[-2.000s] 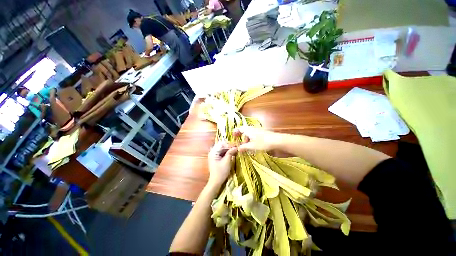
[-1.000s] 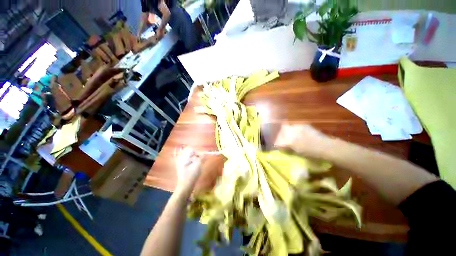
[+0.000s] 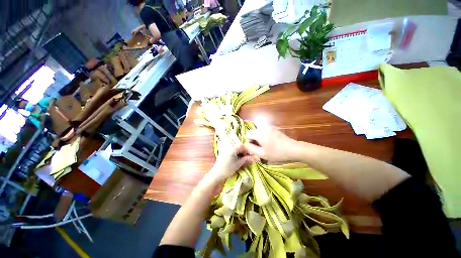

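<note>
A large bundle of yellow strips lies on the glossy reddish-brown desk. Its near ends fan out and hang over the desk's front edge, and a narrower part stretches to the far left corner. My left hand and my right hand meet on top of the narrow part, fingertips close together. A thin tie may be between the fingers, but it is too hidden to tell. A whitish wrap also shows at the far gathered part of the bundle.
A potted plant, a red-based calendar and white paper slips are at the back right. A broad yellow sheet covers the right edge. A white partition runs along the far edge. A person works at a far bench.
One second ago my hands were apart on either side of the bundle, a thin pale line running from my left hand. They have come together over the bundle. The view has shifted slightly.
</note>
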